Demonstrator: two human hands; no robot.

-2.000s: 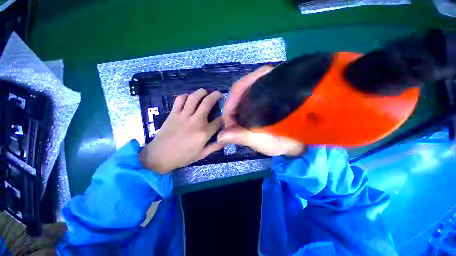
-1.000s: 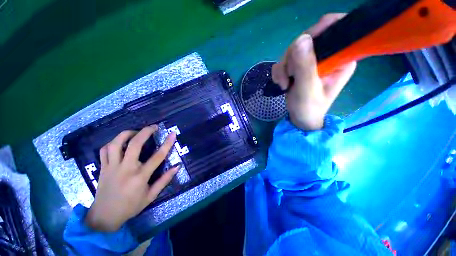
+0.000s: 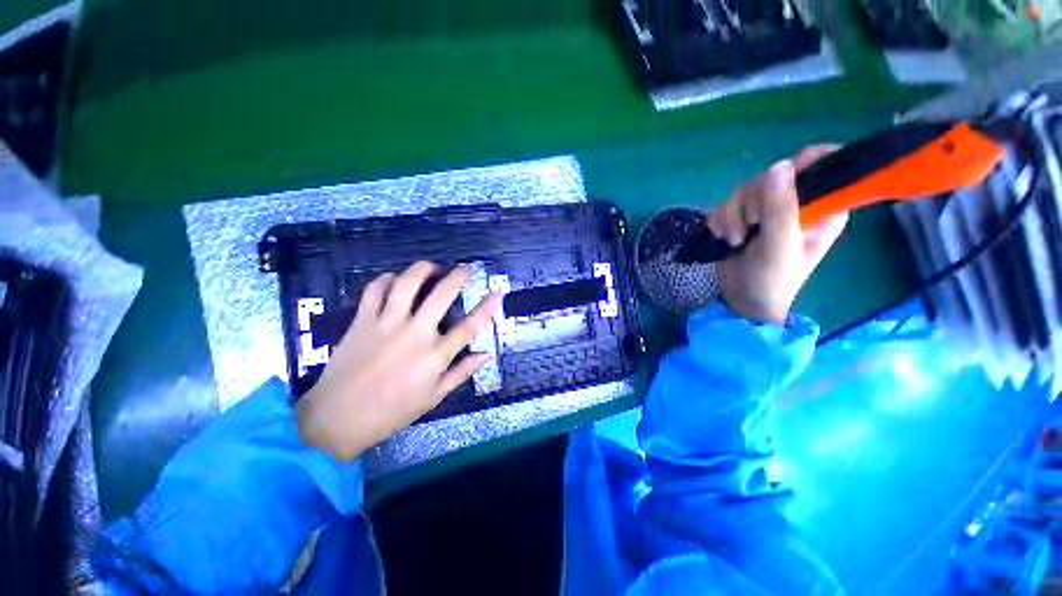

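A black plastic housing (image 3: 559, 349) lies flat on a bubble wrap sheet (image 3: 239, 250) in front of me. White brackets show at its left, middle and right, with a pale strip across the middle. My left hand (image 3: 390, 355) rests on the housing's left half, fingers spread, holding nothing visible. My right hand (image 3: 774, 239) grips the electric screwdriver (image 3: 897, 175) right of the housing. Its dark nose points down-left over the round screw dish (image 3: 679, 262). The bit tip cannot be made out against the dish.
Wrapped housings (image 3: 35, 349) lie at the left edge. Another housing (image 3: 722, 47) lies on wrap at the top right. A stack of wrapped sheets (image 3: 990, 279) stands at the right. The black cord (image 3: 920, 291) runs below the screwdriver on the right.
My right hand has moved the screwdriver from over the housing to the dish at the right. My left hand stays on the housing, fingers more spread. The camera view has shifted.
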